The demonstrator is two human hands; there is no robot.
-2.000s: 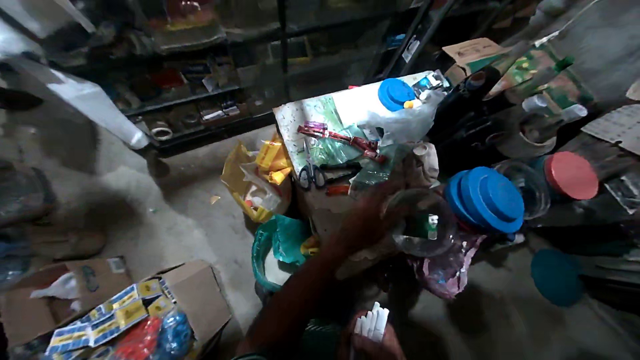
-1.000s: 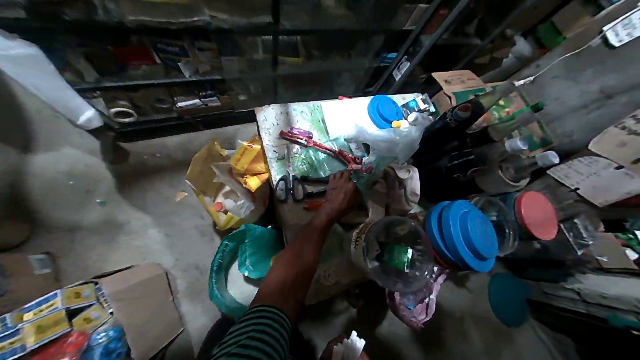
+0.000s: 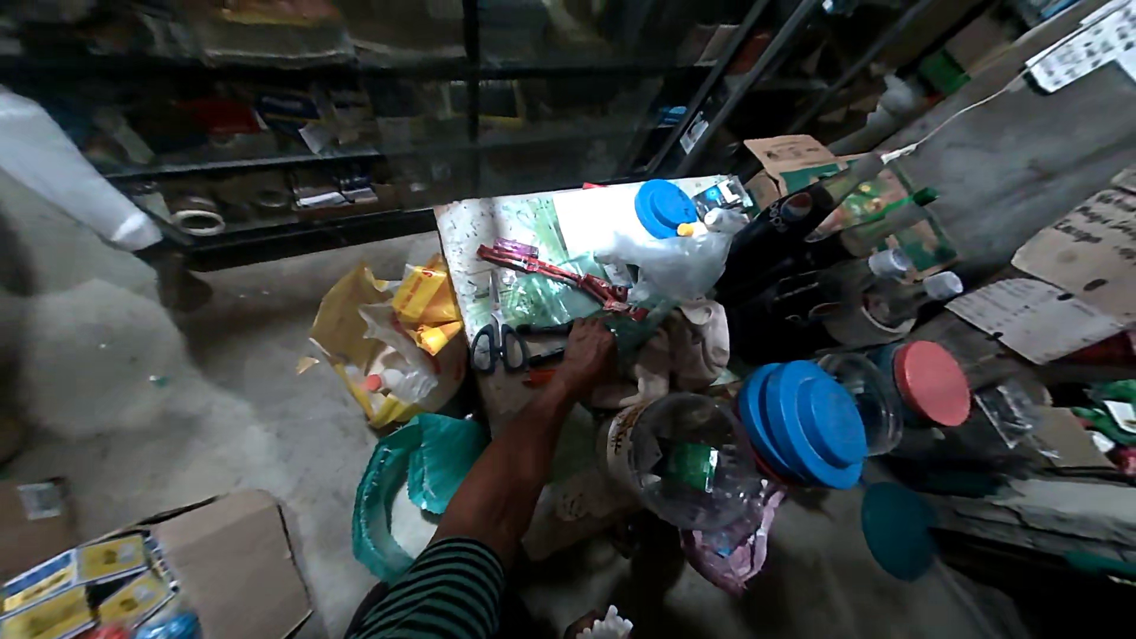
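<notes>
My left hand (image 3: pixel 589 348) reaches across the low table (image 3: pixel 461 231), its fingers at a dark-handled object (image 3: pixel 545 357); its grip is unclear. To its left lie black-handled scissors (image 3: pixel 499 344). Beyond the hand, red plastic packaging strips (image 3: pixel 550 271) rest on clear plastic bags. A pale cloth (image 3: pixel 692 342) lies to the hand's right, and a clear plastic jar (image 3: pixel 688 461) with a green packet inside stands nearer to me. At the bottom edge, my right hand (image 3: pixel 581 624) is partly cut off, shut on a bunch of white sticks (image 3: pixel 608 624).
Left of the table are a yellow bag (image 3: pixel 342 315) and a teal sack (image 3: pixel 373 506). Blue lids (image 3: pixel 812 426), a red-lidded jar (image 3: pixel 930 383) and dark bottles (image 3: pixel 772 226) crowd the right. An open cardboard box (image 3: pixel 235 568) is at lower left; shelves (image 3: pixel 266 164) stand behind.
My left hand has moved from beside the clear jar to the dark-handled object near the scissors. My right hand, with the white sticks, now sits lower, at the frame's edge.
</notes>
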